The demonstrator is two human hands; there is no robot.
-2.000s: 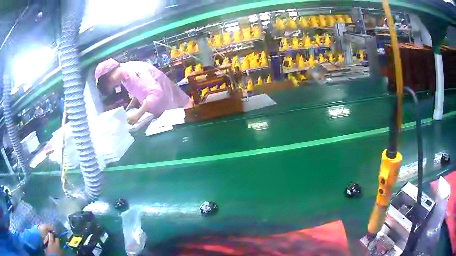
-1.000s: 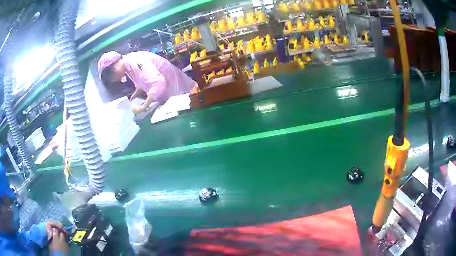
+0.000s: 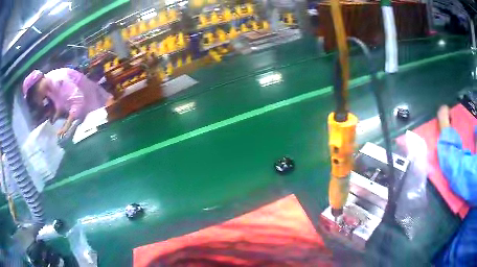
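Neither of my hands is in view. The yellow electric screwdriver (image 3: pixel 342 156) hangs upright, tip down over the white-grey screw box (image 3: pixel 374 182). The red-pink work mat (image 3: pixel 272 221) lies in front of me, with a dark blurred shape across its lower part. A round black unit (image 3: pixel 284 165) sits on the green surface (image 3: pixel 225 161) beyond the mat. Other black units sit farther left (image 3: pixel 134 210) and right (image 3: pixel 402 112). A black cable (image 3: pixel 388 130) hangs beside the screwdriver.
A clear plastic bag (image 3: pixel 417 161) lies right of the box, another (image 3: pixel 82 247) at lower left. A neighbour's blue sleeve (image 3: pixel 456 161) reaches over a second red-pink mat (image 3: pixel 439 177) at right. A person in pink (image 3: pixel 70 94) bends over white sheets across the line. A ribbed duct (image 3: pixel 15 156) hangs at left.
The view has turned right, so the screwdriver, box, units and person in pink appear farther left. The right neighbour's arm and mat now show more fully; the left neighbour is out of view.
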